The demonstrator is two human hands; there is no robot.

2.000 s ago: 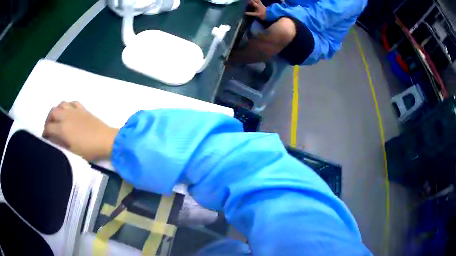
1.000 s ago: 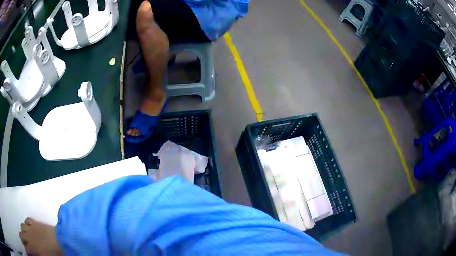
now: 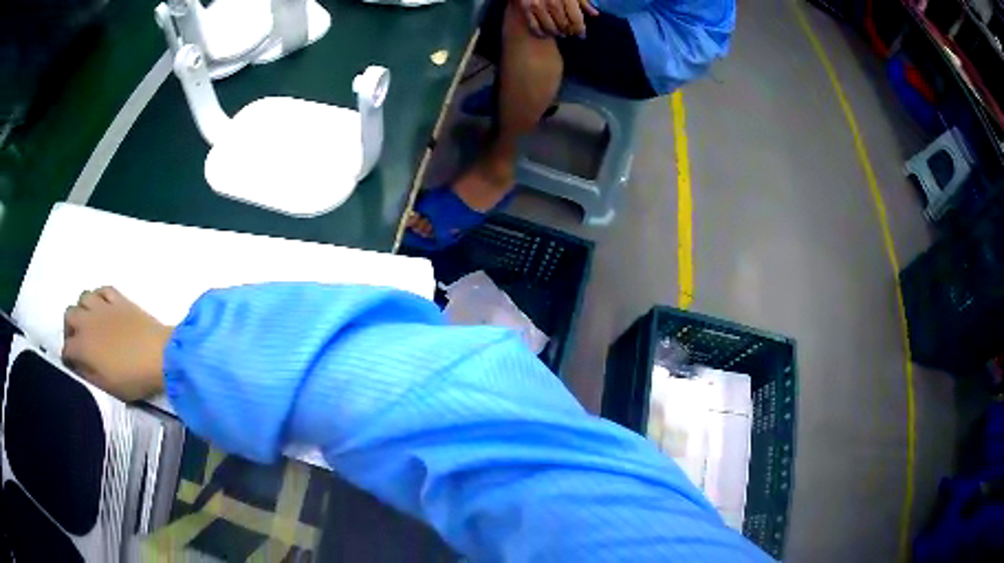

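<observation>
My right hand (image 3: 113, 343) rests at the left on the edge of a blank white sheet (image 3: 231, 262). Its back faces up and its fingers are curled; the fingertips and anything under them are hidden. Beside it at the lower left lies a stack of white pad sheets (image 3: 118, 467) with black rounded pads (image 3: 53, 440). A white stand body (image 3: 288, 154) sits on the green bench beyond the sheet, with two upright arms. My left hand is not in view.
More white stands (image 3: 237, 31) are at the back left. Yellow tape (image 3: 248, 511) crosses the surface below my sleeve. A seated person's bare leg (image 3: 526, 94) and slippered foot are beside the bench. Dark green crates (image 3: 779, 423) holding white items stand on the floor.
The view has swung right and then partly back left. My right hand stays near the sheet's edge throughout. The stand nearest the sheet sits differently from two seconds ago.
</observation>
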